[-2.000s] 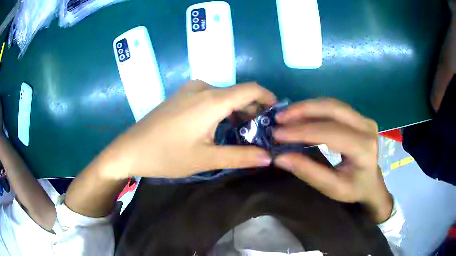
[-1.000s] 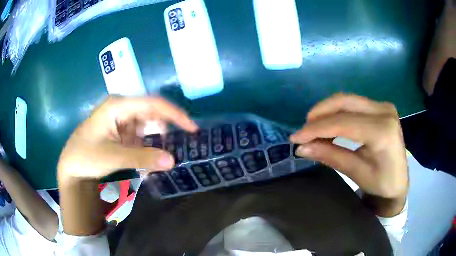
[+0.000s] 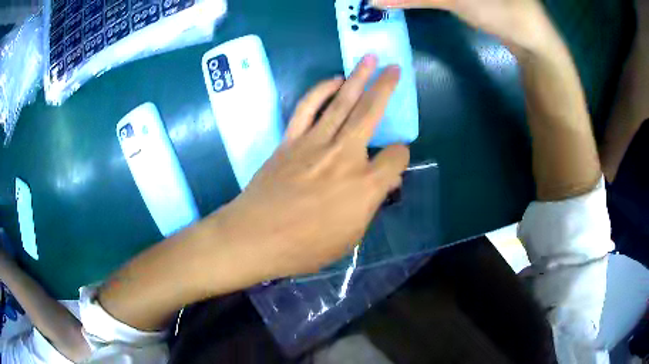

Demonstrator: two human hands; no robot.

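Note:
A pale blue phone back cover lies on the table at the top centre, its bare camera holes at its far corner. My left hand holds it down, fingertips on its face and thumb at its near end. My right hand, cut off by the top edge, holds a black camera lens cover at that corner. Whether the piece touches the cover is unclear. A clear working sheet lies partly under my left hand and hangs over the table edge; a dark piece shows on it near my thumb.
Two covers with black lens pieces lie to the left, and another cover at the far left. A stack of full lens sheets and whitish film are at the upper left. Other people's arms show at both sides.
The working sheet has gone from between both hands to the table edge. My left hand has moved onto the right-hand cover. My right hand has moved up to its camera corner with a lens cover.

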